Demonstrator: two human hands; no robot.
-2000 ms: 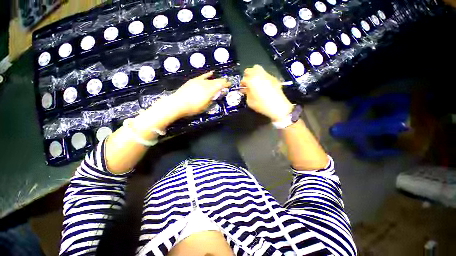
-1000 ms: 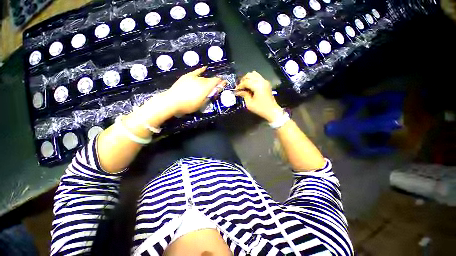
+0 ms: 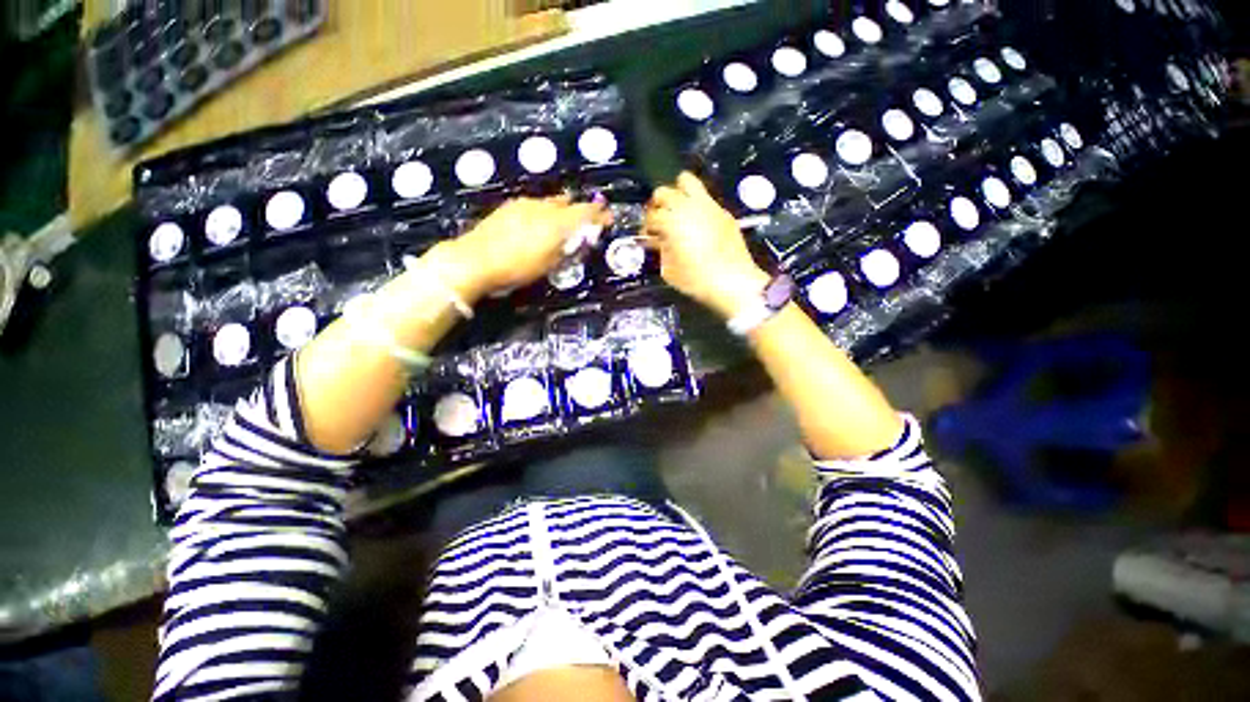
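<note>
A black parts tray [image 3: 315,247] lies on the bench with three rows of pale round-faced units. Crinkled clear film [image 3: 500,350] runs beside the rows. My left hand [image 3: 514,247] is over the middle row near its right end, fingertips bent at the film; whether they grip it is unclear. My right hand [image 3: 699,247] is closed around a slim pale tool [image 3: 750,222], whose rear end sticks out to the right. Its fingertips are beside the last round-faced unit [image 3: 625,255] of the middle row. My left hand and arm hide part of that row.
A second black tray [image 3: 809,220] with similar rows lies to the right. A grey blister tray [image 3: 192,62] of dark round parts sits on a wooden board [image 3: 398,48] at the far left. A blue plastic stool [image 3: 1049,412] stands on the floor at the right.
Both hands have moved from the right end of the front row to the right end of the middle row. The front row's right end is now uncovered. The view has shifted, showing more of the far side.
</note>
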